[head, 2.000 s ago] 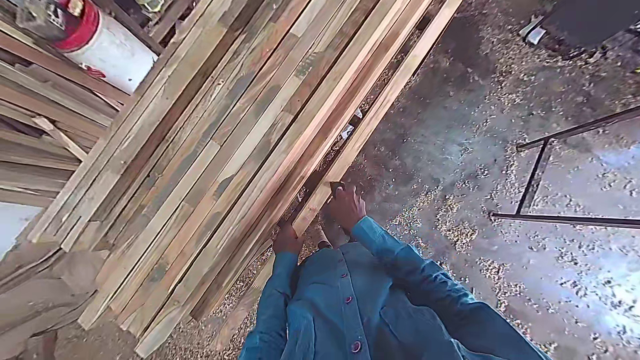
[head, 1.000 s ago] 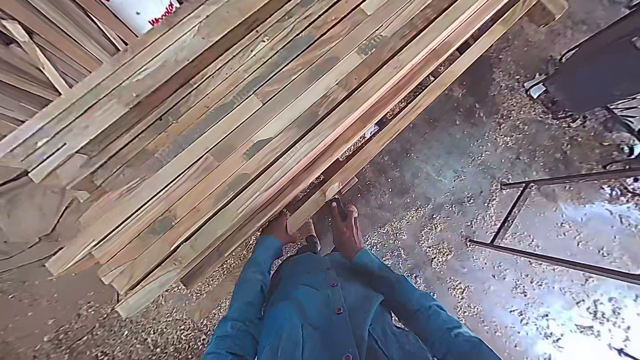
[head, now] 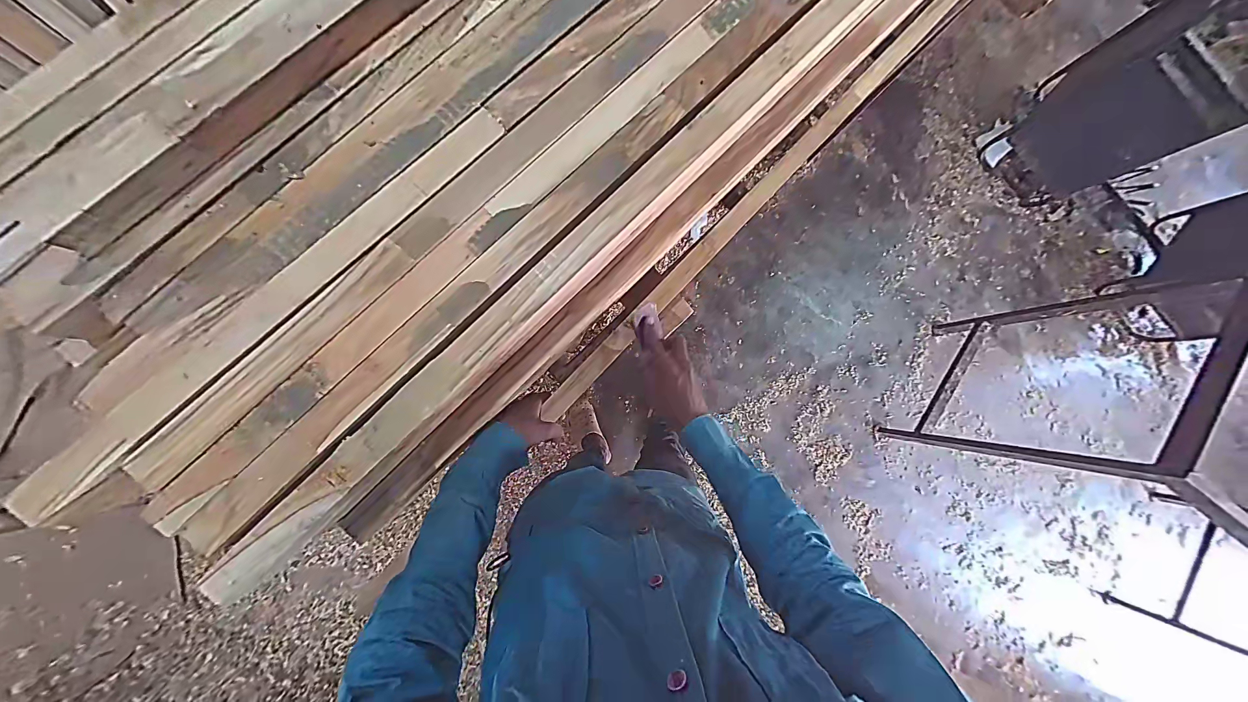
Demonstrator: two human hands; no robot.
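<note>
A narrow wooden strip [head: 741, 210] runs diagonally along the near side of a stack of long wooden boards [head: 409, 244], with a gap between them. At the strip's lower end is my left hand [head: 531, 421], its fingers partly hidden by the wood; whether it grips is unclear. My right hand [head: 668, 375] reaches to the strip's near edge farther up, thumb raised, beside a short wood piece [head: 675, 314] that sticks out below the strip. Something small and pale shows at the right thumb, too blurred to name.
Wood shavings [head: 819, 434] lie scattered over the concrete floor [head: 809, 312]. A dark metal frame [head: 1053, 453] stands at the right, with dark equipment [head: 1121, 117] behind it at the upper right. My feet are just below the boards.
The view has shifted, so the boards sit differently in it. My right thumb now shows pale at its tip, where a dark object was seen by that hand a second ago.
</note>
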